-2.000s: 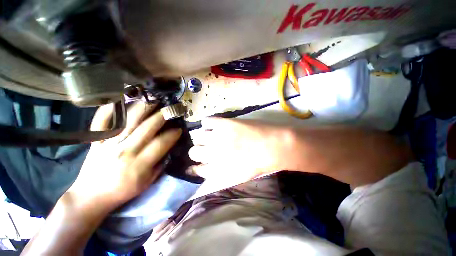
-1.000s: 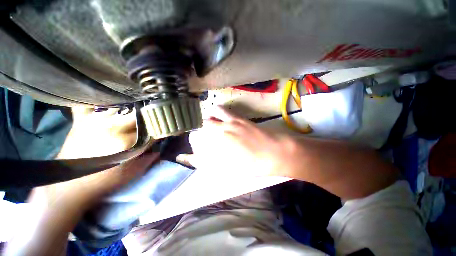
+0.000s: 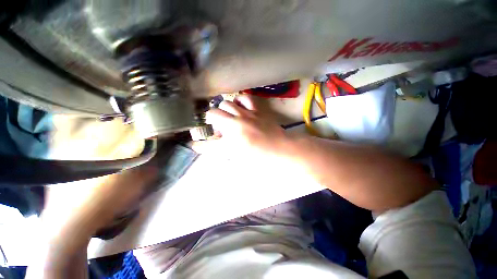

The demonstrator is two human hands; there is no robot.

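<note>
My left hand (image 3: 90, 139) is at the left, blurred and overexposed, its fingers largely hidden behind the tension dial (image 3: 162, 117) and the curved dark guard (image 3: 82, 170). My right hand (image 3: 245, 125) is right of the needle area, fingers bent beside a small ribbed metal knob (image 3: 202, 132). What its fingertips touch is unclear. A piece of grey-blue cloth (image 3: 179, 162) with dark cloth beside it lies between the hands, partly under my left forearm. The needle and presser foot cannot be made out.
The sewing machine head (image 3: 261, 49) spans the top. Right of my right hand are yellow-handled (image 3: 309, 106) and red-handled (image 3: 341, 84) scissors, a white cloth piece (image 3: 362, 115) and a red-rimmed dark tray (image 3: 283, 89). The white table's edge (image 3: 218, 220) runs above my lap.
The grey-blue cloth and my left hand have moved up and left, under the machine head, baring white table. My right hand has moved up towards the needle area. The camera view has shifted.
</note>
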